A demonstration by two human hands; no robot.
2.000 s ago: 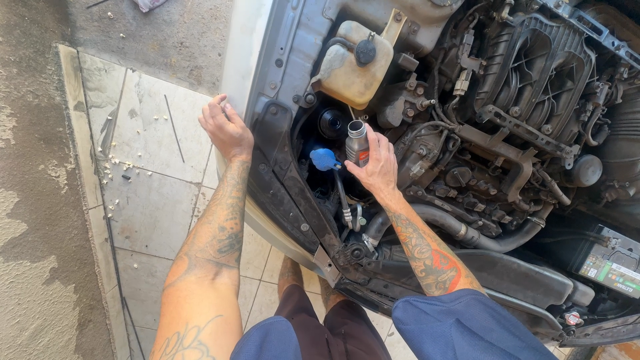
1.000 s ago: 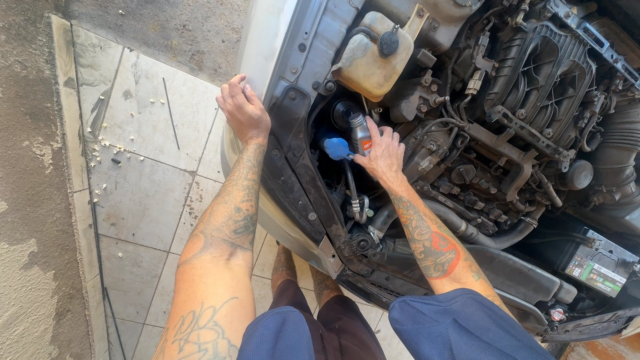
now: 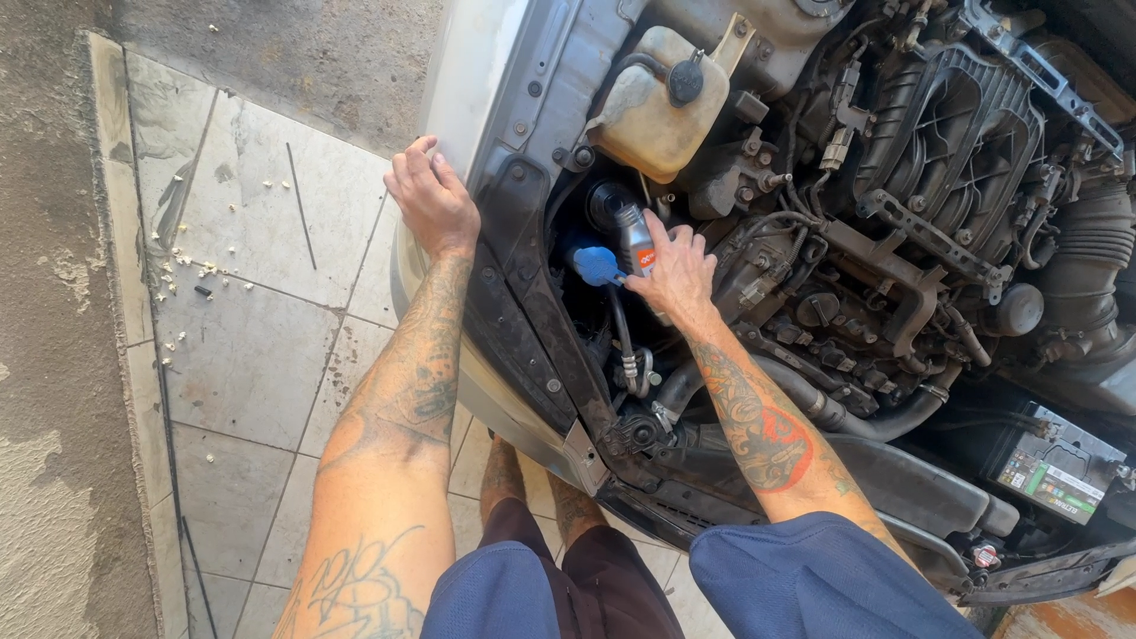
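My right hand (image 3: pixel 679 271) is wrapped around a grey bottle (image 3: pixel 635 238) with an orange label, down in the corner of the engine bay. The bottle's uncapped neck tilts toward a dark round opening (image 3: pixel 607 202); whether fluid flows out cannot be seen. Just left of the bottle, near my right fingertips, is a blue cap (image 3: pixel 596 265). My left hand (image 3: pixel 432 197) rests on the outer edge of the car's light-coloured fender (image 3: pixel 457 106), fingers bent and holding no object. A yellowed plastic reservoir (image 3: pixel 661 111) with a black cap (image 3: pixel 685 82) sits above the opening.
The engine's black intake manifold (image 3: pixel 954 133) fills the upper right. A car battery (image 3: pixel 1061 463) lies at lower right, and a thick coolant hose (image 3: pixel 843 417) crosses below the engine. Floor tiles (image 3: pixel 257 355) at left carry small white bits and a thin dark strip (image 3: pixel 301 206).
The bottle in my right hand was upright beside the opening two seconds ago; it has gone lower and its neck now leans toward the opening. My left hand stays on the fender.
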